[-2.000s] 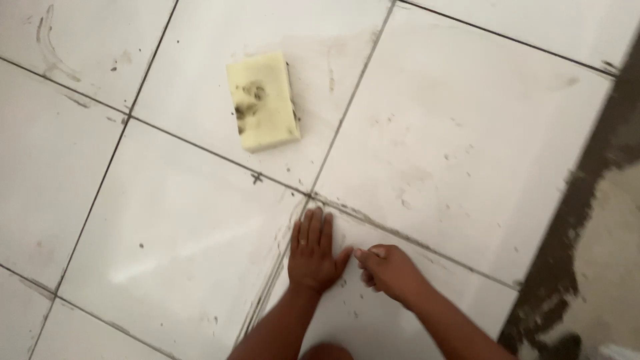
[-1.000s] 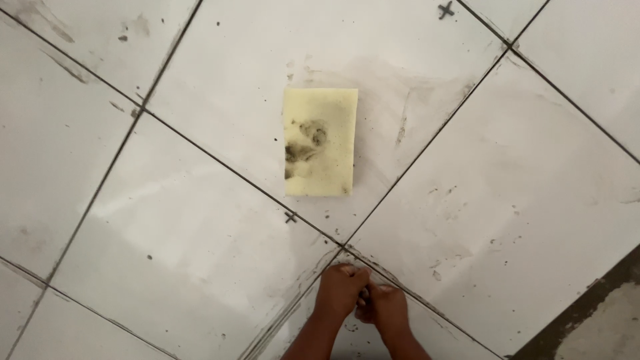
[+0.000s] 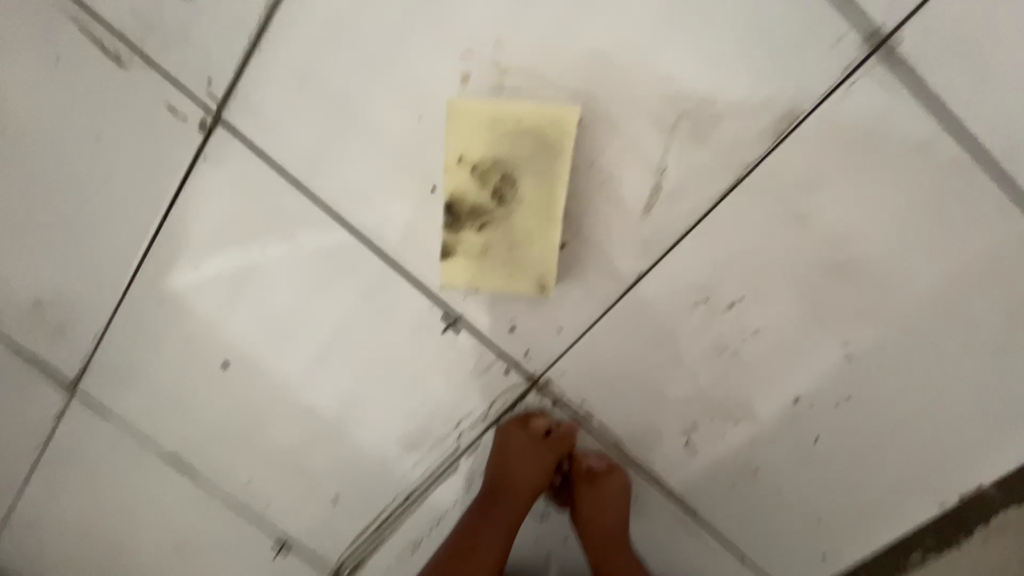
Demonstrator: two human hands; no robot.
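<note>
My left hand [image 3: 528, 452] and my right hand [image 3: 600, 488] are close together at the bottom centre of the head view, fingers curled, just below a crossing of floor joints. A small dark lump, too blurred to name, shows between them; which hand has hold of it cannot be told. Above them, a yellow sponge [image 3: 520, 240] with dark smudges lies flat on a white floor tile [image 3: 304, 336]. The view is blurred, so the fingertips are not clear.
A small cross-shaped tile spacer [image 3: 450, 322] sits at a joint below the sponge. Dark joints and smears of dirt mark the tiles around the hands. At the lower right the tiling ends at a dark, rough strip [image 3: 936, 532].
Two seconds ago my left hand lay flat on the tile with its fingers spread; now it is curled beside my right hand. The sponge still lies on its tile.
</note>
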